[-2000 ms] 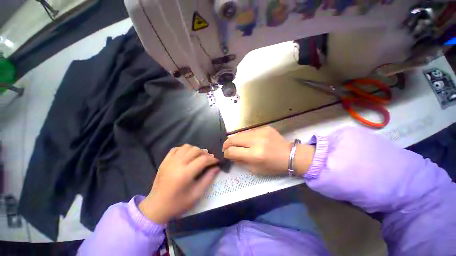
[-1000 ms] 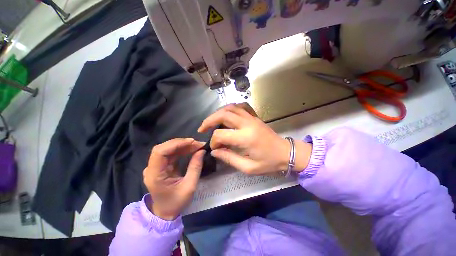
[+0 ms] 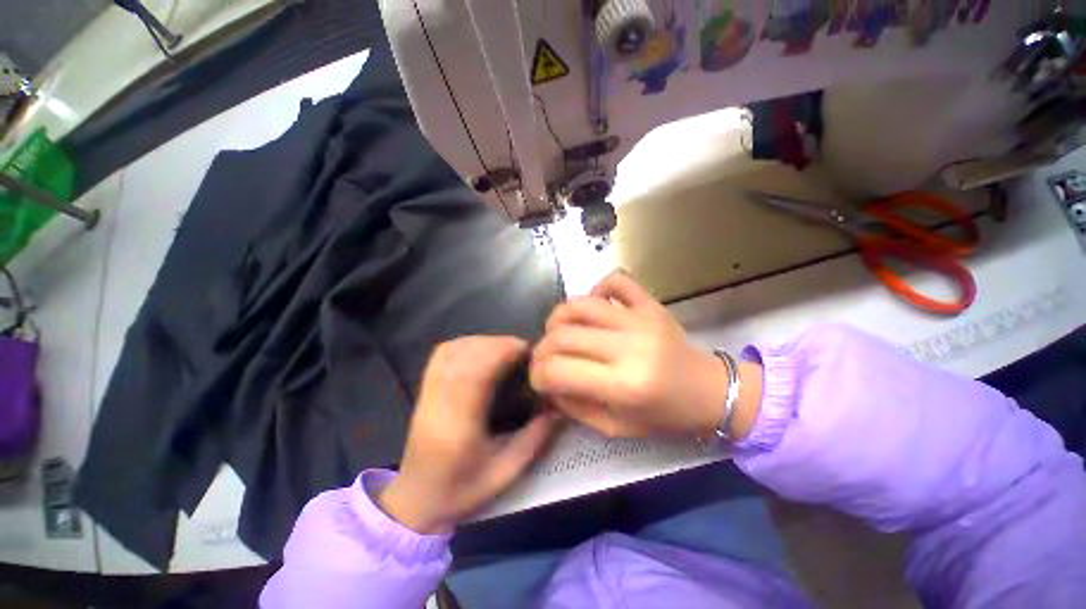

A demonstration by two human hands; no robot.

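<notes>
The dark garment panel [image 3: 322,286] lies rumpled on the white table, left of the needle, and runs up to the lit presser foot [image 3: 545,244]. Its near right edge is between my hands. My left hand [image 3: 465,434] grips the cloth at this edge, thumb towards the right hand. My right hand [image 3: 619,363] touches it, fingers curled on the same edge; its fingertips are partly hidden. The white sewing machine [image 3: 500,95] stands above, with stickers and a yellow warning triangle.
Orange-handled scissors [image 3: 917,250] lie on the machine bed [image 3: 703,226] at right, blades pointing left. A green basket [image 3: 36,190] and a purple object [image 3: 17,399] are at far left. A ruler scale [image 3: 595,456] runs along the table's front edge.
Over the last second, my right hand has moved down and right, away from the needle area. My left hand has moved right and closed more around the cloth edge. The view has shifted slightly.
</notes>
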